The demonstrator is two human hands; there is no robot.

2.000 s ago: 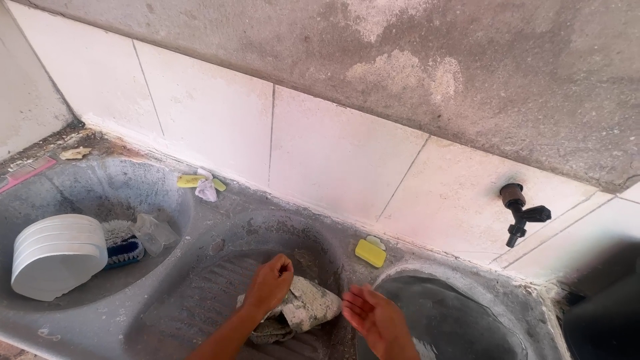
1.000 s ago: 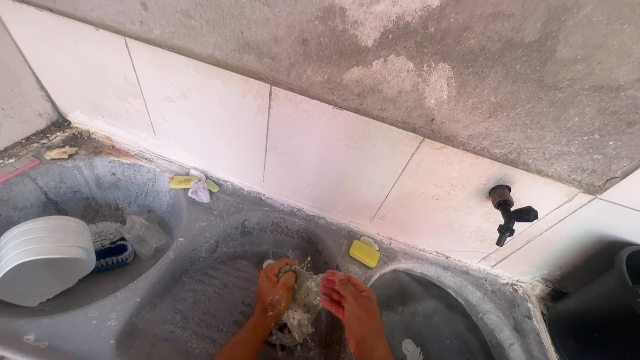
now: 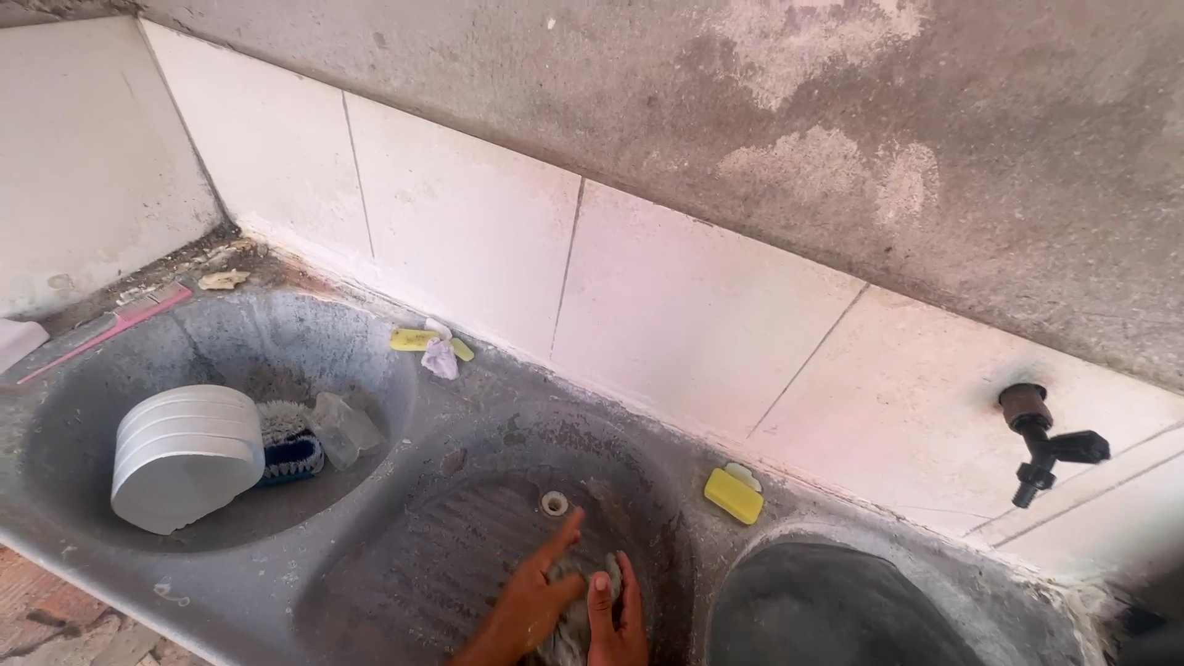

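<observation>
In the ribbed middle basin of a grey wash sink (image 3: 444, 555), my left hand (image 3: 536, 597) lies over a wet, light-coloured cloth (image 3: 569, 624), with its index finger stretched toward the drain hole (image 3: 554, 503). My right hand (image 3: 618, 615) is against the cloth's right side, fingers extended and thumb raised. Much of the cloth is hidden by the hands and the lower frame edge. On the ledge to the right rests a yellow soap bar (image 3: 733, 496) beside a pale piece.
The left basin holds a white plastic container (image 3: 190, 458), a scrub brush (image 3: 291, 449) and clear plastic (image 3: 344, 430). Soap pieces (image 3: 416, 340) and a pink comb-like strip (image 3: 111, 328) lie on the rim. A black tap (image 3: 1041, 449) juts above the water-filled right basin (image 3: 832, 601).
Both hands and the cloth have moved lower in the basin, and the drain hole has come into sight. The left hand, closed on the cloth earlier, now has its index finger extended.
</observation>
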